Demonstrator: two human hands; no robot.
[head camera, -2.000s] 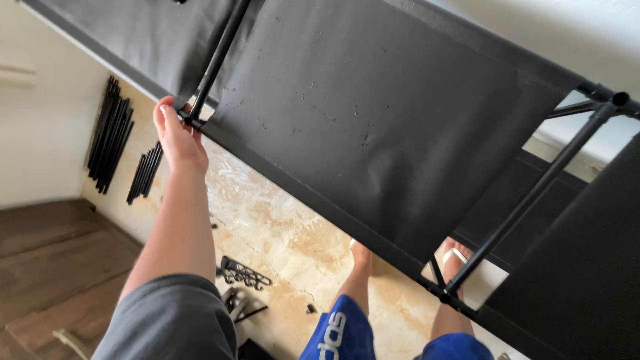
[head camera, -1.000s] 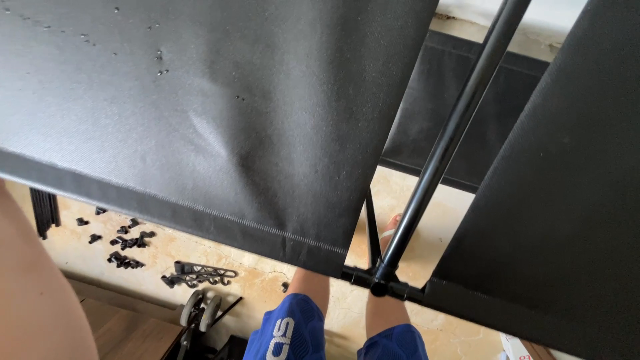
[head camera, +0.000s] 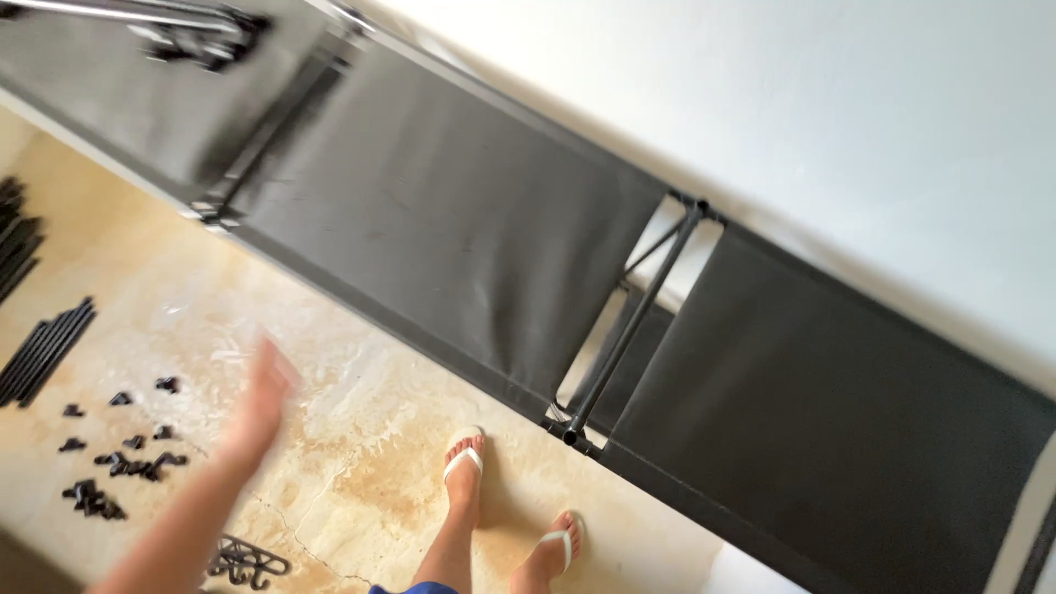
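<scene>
My left hand (head camera: 268, 396), blurred, is over the floor below the rack's near edge, apart from the rack, and nothing shows in it. Whether its fingers are apart is unclear. My right hand is out of view. A black fabric shelf panel (head camera: 445, 206) is stretched on a tube frame, with a second black fabric panel (head camera: 825, 396) to its right. Between them runs a black tube (head camera: 635, 330), ending in a black connector (head camera: 571, 437) at the near edge. Blurred dark parts (head camera: 198, 37) lie on the upper-left panel.
Black tubes (head camera: 49, 351) lie on the floor at the left, near several small black connectors (head camera: 132, 466). A black hook rack (head camera: 247, 561) lies by my forearm. A white wall (head camera: 825, 124) stands behind the frame. My sandalled feet (head camera: 466, 462) are on the floor below it.
Two seconds ago my left hand was at the frame's near-edge joint; now it is away from it, over the floor. The view has shifted widely.
</scene>
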